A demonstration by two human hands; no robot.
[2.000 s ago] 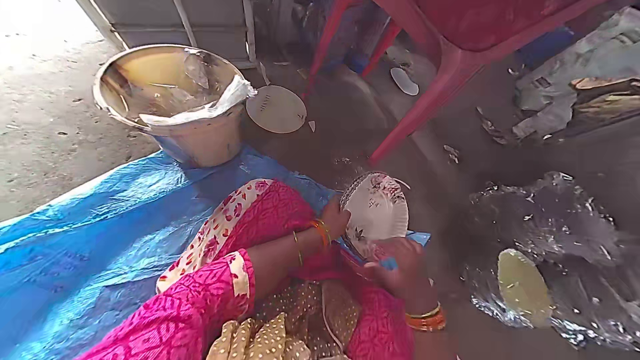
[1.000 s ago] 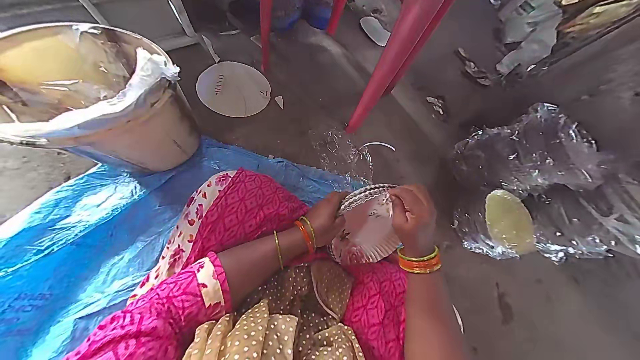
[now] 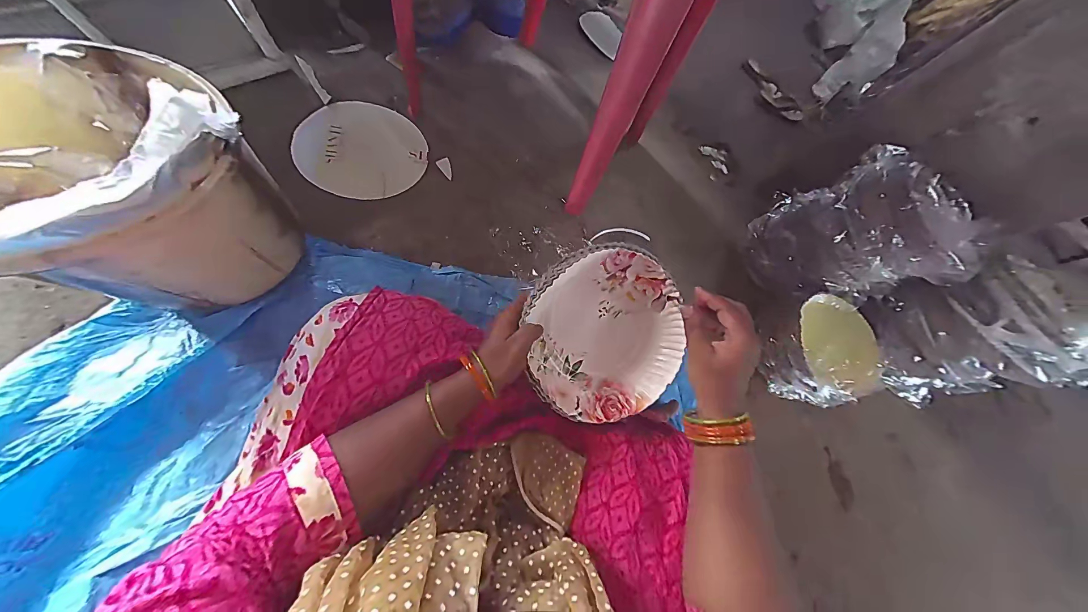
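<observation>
A round paper plate (image 3: 608, 340) with a fluted rim and printed pink roses is tilted over my lap, its printed face showing. My left hand (image 3: 510, 340) grips its left edge, thumb on the face and fingers hidden behind. At the plate's right edge, my right hand (image 3: 721, 340) has its fingers curled close to the rim; whether they pinch anything is not clear. Clear crumpled plastic (image 3: 535, 251) and a thin white curved strip (image 3: 620, 232) lie just beyond the plate. Part of a blue item (image 3: 680, 395) shows below my right hand.
A large tub (image 3: 263, 229) with plastic film stands at left on a blue plastic sheet (image 3: 110, 382). A white printed disc (image 3: 359, 150) lies on the floor near red chair legs (image 3: 625, 102). On the right are crumpled clear wrap (image 3: 867, 225) and a yellowish oval piece (image 3: 840, 344).
The plate in my hands has turned so that its rose-printed face shows fully. My right hand has moved to the plate's right side. The view has shifted closer to the tub since the oldest frame.
</observation>
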